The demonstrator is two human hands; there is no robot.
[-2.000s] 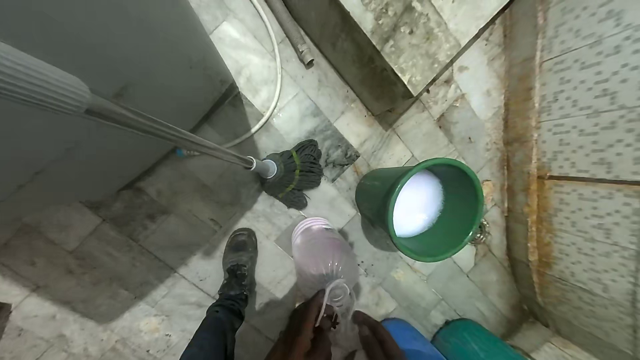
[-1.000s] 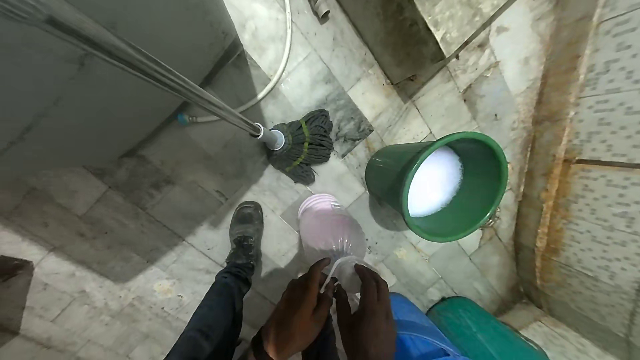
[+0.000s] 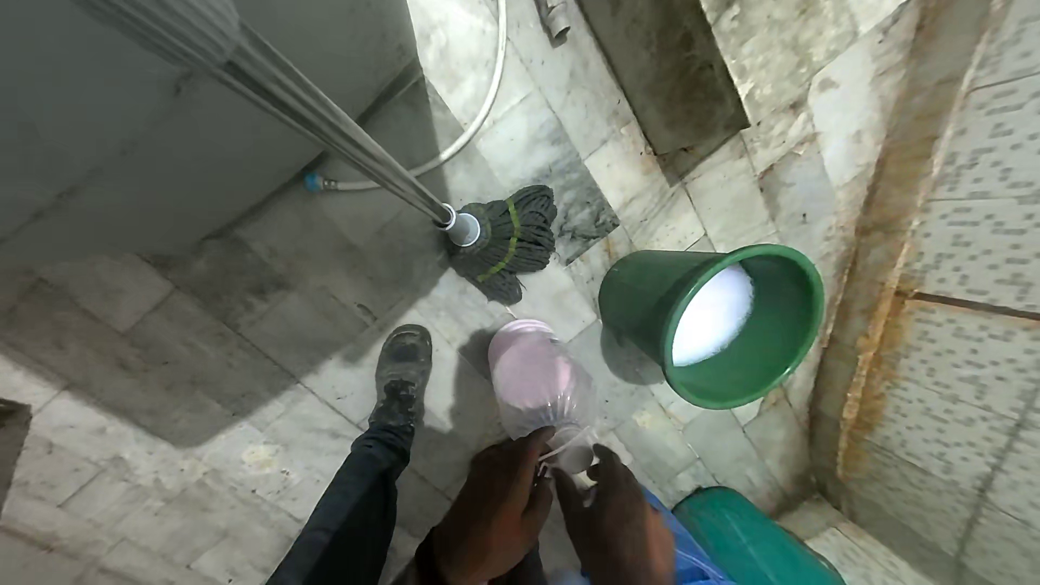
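A clear plastic jug (image 3: 536, 382) with pinkish contents stands on the tiled floor before me. My left hand (image 3: 496, 504) grips the jug's neck and white handle loop, its fingertips at the mouth. On the other side of the neck, my right hand (image 3: 621, 512) has its fingers bent close to the mouth; whether it holds a cap cannot be made out. Right of the jug is a green plastic bucket (image 3: 634, 296) with white foam or foamy liquid (image 3: 715, 317) inside. A string mop head (image 3: 512, 240) rests on the floor beyond the jug.
The mop's metal handle (image 3: 349, 146) slants to the upper left. A white hose (image 3: 479, 122) with a blue end lies beside a grey panel. A pipe end (image 3: 555, 20) is at the top. A teal container (image 3: 747, 536) and a blue item (image 3: 686, 544) sit lower right, near a tiled wall (image 3: 975, 260).
Both hands have come further into view around the jug's neck since the earliest frame. The jug, bucket and mop stay in about the same arrangement.
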